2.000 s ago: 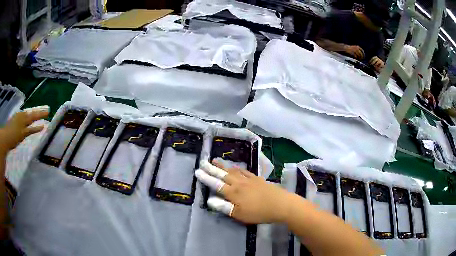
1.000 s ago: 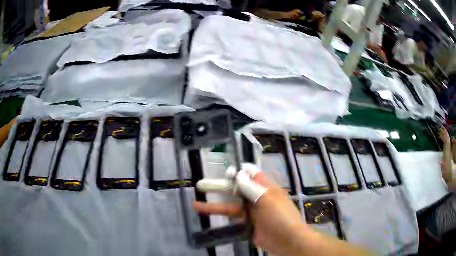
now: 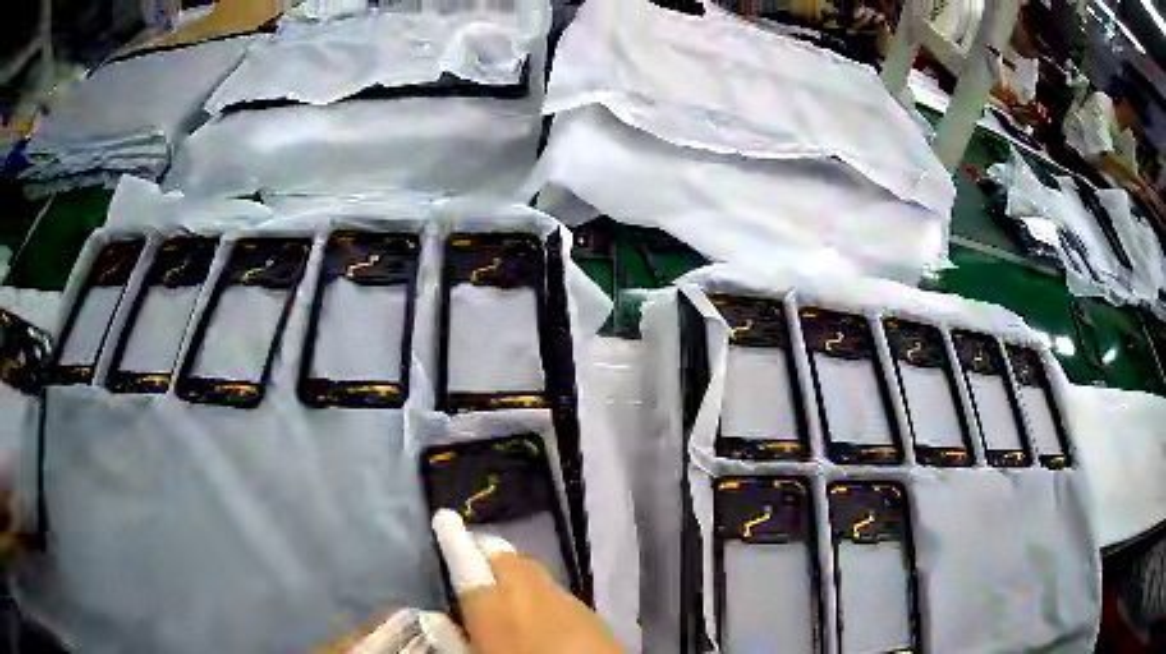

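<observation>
My right hand, with white finger cots, is at the bottom centre, cut off by the edge. Its fingers hold a black phone frame with yellow-orange marks, slightly tilted, at the right end of the left tray's front row. Its lower part is hidden by the hand. Behind it, a row of several frames lies on the white liner. A blurred brownish patch at the left edge may be my left hand; I cannot tell. A skin-coloured and white shape at the bottom edge is also unclear.
A right tray holds a back row of several frames and two front frames on its liner. Covered stacks stand behind, with layered sheets at back left. Green matting and a pale post are at right.
The frame in my right hand has gone from raised, camera rings showing, to the left tray's front row, marked inner face up. The view has shifted, and my hand is lower.
</observation>
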